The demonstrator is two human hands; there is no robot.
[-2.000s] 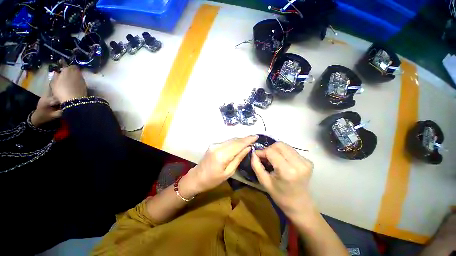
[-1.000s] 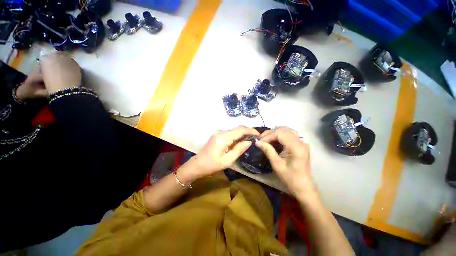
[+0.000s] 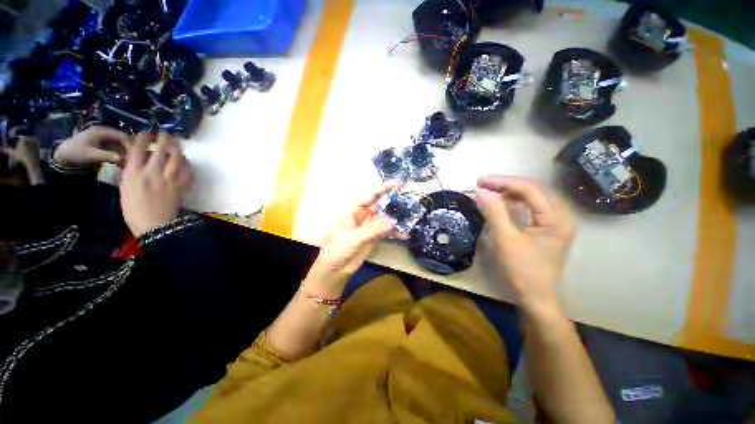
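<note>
A black round camera housing (image 3: 462,217) lies at the table's front edge before me. A dark round board with a pale centre hole shows inside it. My left hand (image 3: 352,240) holds a camera board with lens (image 3: 402,210) between thumb and fingers, at the housing's left rim. My right hand (image 3: 534,236) is raised just right of the housing, fingers bent and apart, with nothing visible in it. Three more camera boards with lenses (image 3: 419,159) lie just beyond the housing. Thin wires show near the housing's rim; their ends are unclear.
Several fitted units (image 3: 607,166) stand at the right and back. A housing with loose wires (image 3: 443,31) is at top centre. Orange tape (image 3: 308,124) crosses the table. At the left are a blue bin (image 3: 236,29), a heap of wired housings and another person's hands.
My hands were together over the housing and are now apart. My left hand now holds a camera board beside it; my right hand has moved right. The view has shifted.
</note>
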